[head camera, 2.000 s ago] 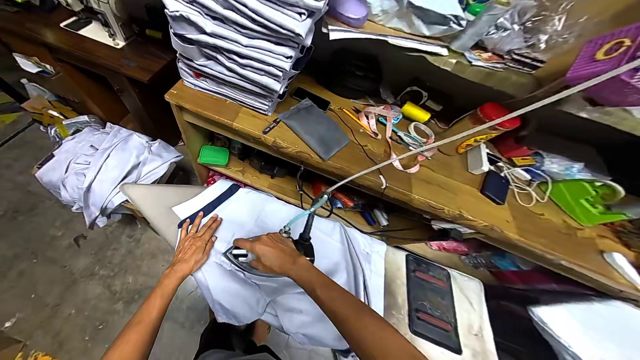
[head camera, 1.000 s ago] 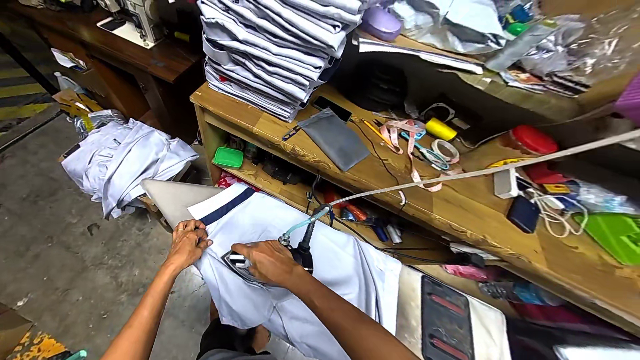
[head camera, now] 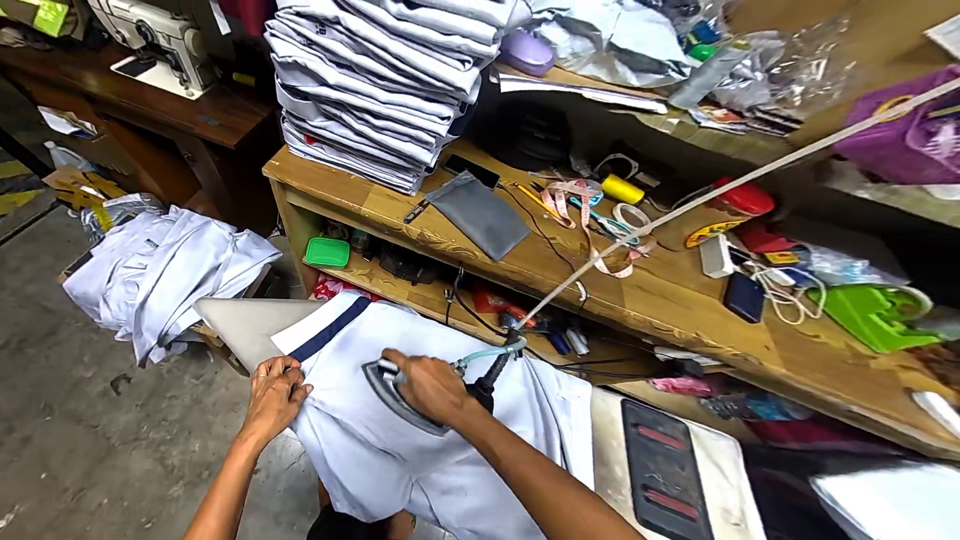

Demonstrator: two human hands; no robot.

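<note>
A light bluish-white garment (head camera: 457, 337) with a navy stripe and white band lies over an ironing board (head camera: 247, 326). My left hand (head camera: 276, 394) pinches the garment's near edge beside the navy stripe, fingers bent. My right hand (head camera: 431, 386) is closed on the handle of a steam iron (head camera: 397, 401), whose soleplate rests on the cloth right of my left hand. A hose and black cable run from the iron's rear up to a pale cord. The iron rest (head camera: 664, 465) is at the board's right end.
Behind the board stands a wooden shelf (head camera: 375, 210) with a tall stack of folded garments (head camera: 375, 82), a grey pouch (head camera: 480, 214), a pink tape measure (head camera: 592, 225) and scissors. More garments (head camera: 169, 270) are piled at the left, near a sewing machine (head camera: 161, 45). The cord (head camera: 712, 191) slants across the right side.
My left hand lay flat on the cloth two seconds ago; its fingers have since drawn in and pinch the edge. My right hand still holds the iron on the garment.
</note>
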